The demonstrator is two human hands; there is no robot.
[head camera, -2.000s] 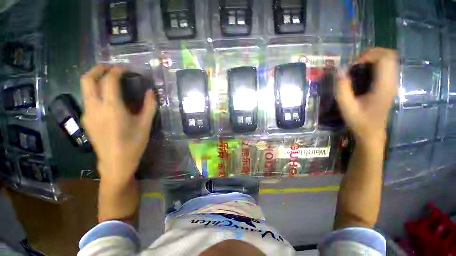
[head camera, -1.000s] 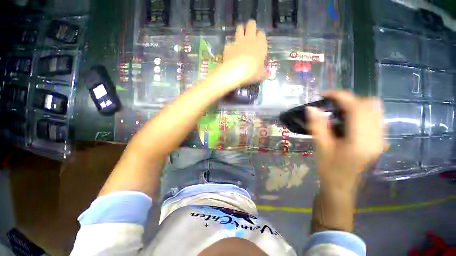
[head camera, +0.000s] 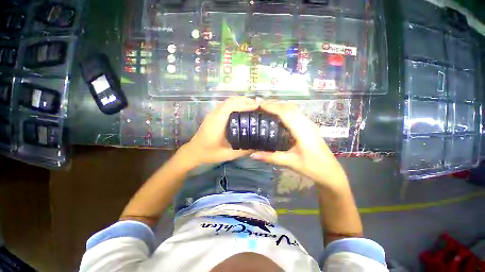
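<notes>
A stack of several black phones (head camera: 253,130) stands on edge side by side, their ends with small pale marks facing up. My left hand (head camera: 215,133) grips the stack from the left. My right hand (head camera: 298,133) grips it from the right. Both hands are bare and hold the stack between them at the bench's front edge. The clear working tray (head camera: 175,94) lies just beyond my hands, and its near row holds no phones. Red lettering and green patches show through it.
A separate black phone (head camera: 104,85) with a white patch lies left of the working tray. The left tray (head camera: 65,114) holds black phones in rows. The clear right tray (head camera: 425,125) shows bare compartments. A red object (head camera: 449,255) is at the lower right.
The phones in the working tray's near row are gone from it. My left hand has come back from the tray and my right hand has moved left; both now hold one stack together.
</notes>
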